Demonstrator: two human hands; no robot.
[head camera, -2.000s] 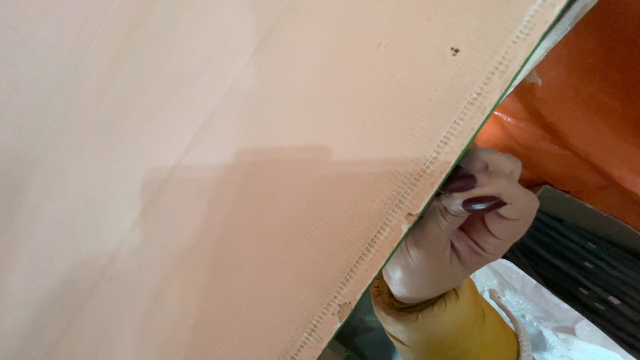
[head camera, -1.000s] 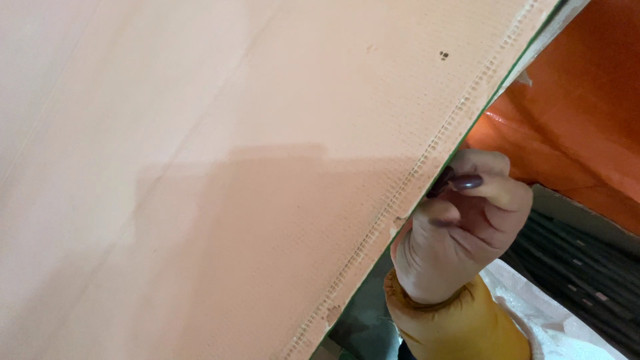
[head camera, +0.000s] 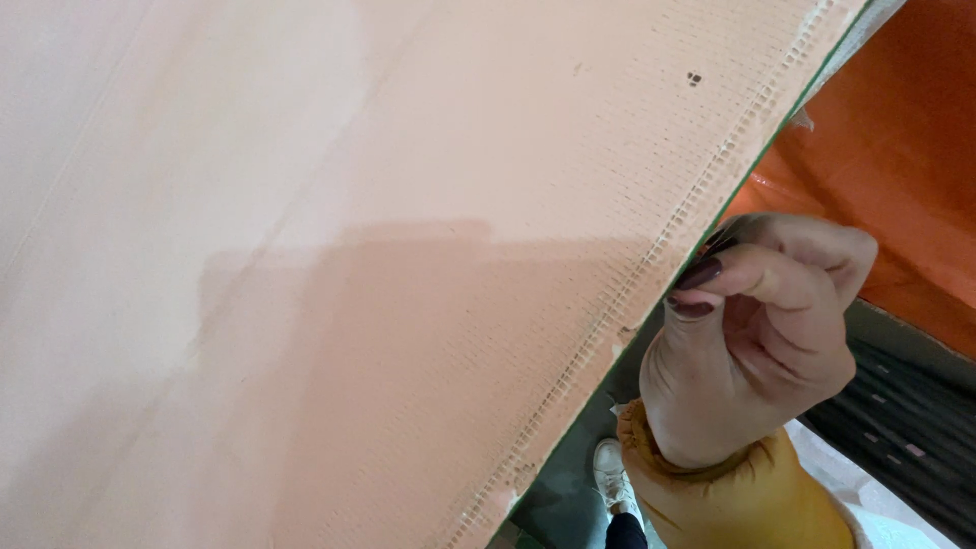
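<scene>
A large pale pink sheet (head camera: 427, 320) fills the left and middle of the view. Its slanting right edge is thin and green, with a row of small holes beside it, and a few dark specks mark its upper right. My right hand (head camera: 751, 328), with dark red nails and a mustard cuff, is at this edge. Its thumb and fingertips are drawn together against the green edge; whether they pinch the edge or something thin there cannot be told. None of the fingers lies over the top face of the sheet. My left hand is not in view.
Bright orange sheeting (head camera: 884, 168) lies at the upper right. Below it is a dark ribbed stack or roll (head camera: 892, 396) with small pale marks, beside whitish plastic (head camera: 900, 496). A white shoe (head camera: 610, 469) stands on the dark floor under the sheet's edge.
My right hand stays at the green edge, but its fingers have shifted: the fingertip and thumb, apart one second ago, are now close together.
</scene>
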